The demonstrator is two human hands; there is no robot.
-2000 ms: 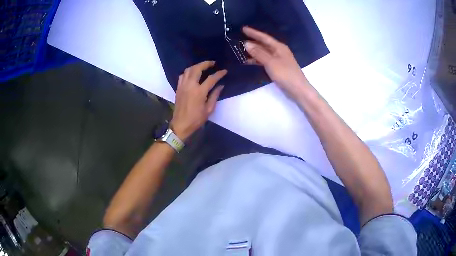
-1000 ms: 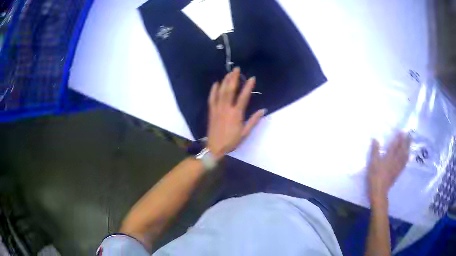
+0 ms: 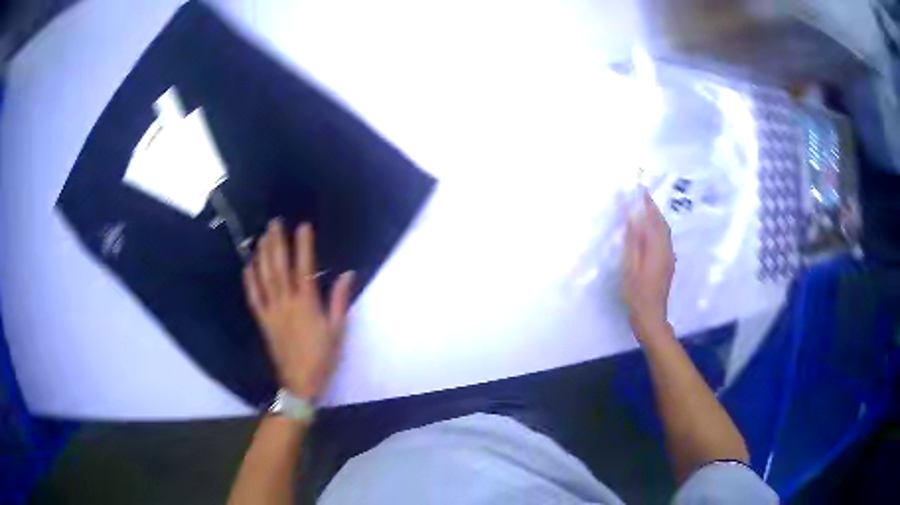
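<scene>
A folded black garment (image 3: 326, 187) lies flat on the white table at the left, with white hang tags (image 3: 183, 163) on its upper part and a pale motif near its left edge. My left hand (image 3: 296, 306) rests flat on the garment's lower part, fingers spread. My right hand (image 3: 647, 261) is at the left edge of the clear polybags (image 3: 715, 212), which bear black size print. The hand is blurred and seen side-on, and whether its fingers pinch a bag cannot be told.
A sheet of purple round stickers (image 3: 778, 187) lies right of the polybags. A shiny packed item (image 3: 827, 182) is beyond it. A blue crate (image 3: 824, 345) stands at the lower right. A blurred brown shape (image 3: 750, 39), possibly a box, is at the top right. The white table's (image 3: 493, 197) front edge runs before me.
The view has turned right, so the garment shows further left. My right hand has gone from the garment to the polybags. My left hand has flattened on the garment.
</scene>
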